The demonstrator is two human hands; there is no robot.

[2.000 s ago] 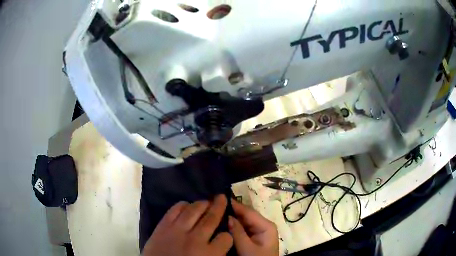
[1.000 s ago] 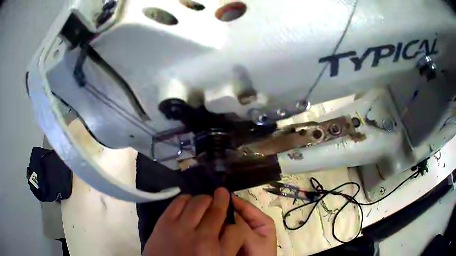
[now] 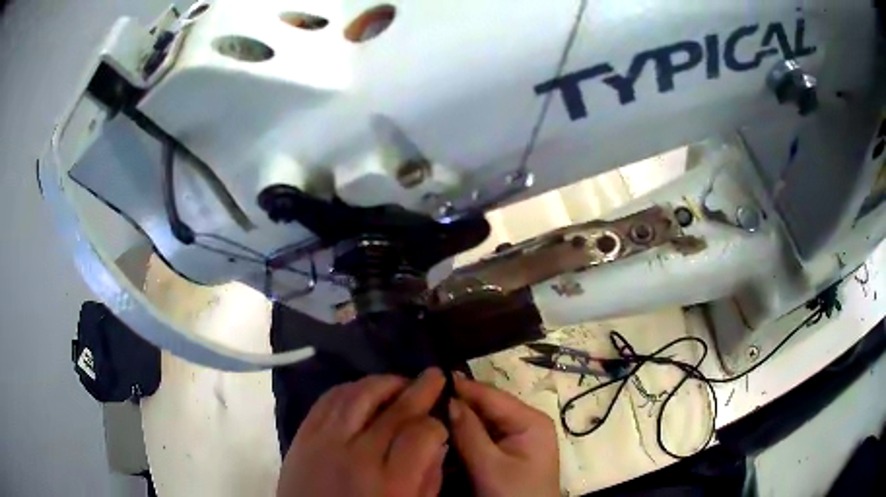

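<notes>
The black fabric workpiece (image 3: 301,374) lies over the arm tip under the machine head, below the black knob assembly (image 3: 381,267). My left hand (image 3: 374,437) and my right hand (image 3: 500,437) are side by side at the bottom centre, bare. Both pinch the cloth edge close in front of the needle area. The thumbs and fingertips meet at the dark seam; my left fingers are curled. The needle and presser foot are hidden behind the knob assembly. The lower parts of both hands are cut off by the frame's bottom edge.
The off-white sewing machine head (image 3: 466,87) fills the top. Its cylinder arm (image 3: 641,277) runs right, with a dark end cover (image 3: 500,325). Thread snips (image 3: 573,360) and looped black cord (image 3: 665,361) lie on the cream table (image 3: 209,388). A black cap (image 3: 119,351) sits far left.
The camera view has shifted, so the machine head appears moved. The thumbs and fingertips now show more apart along the seam than one second ago. Both hands still hold the cloth.
</notes>
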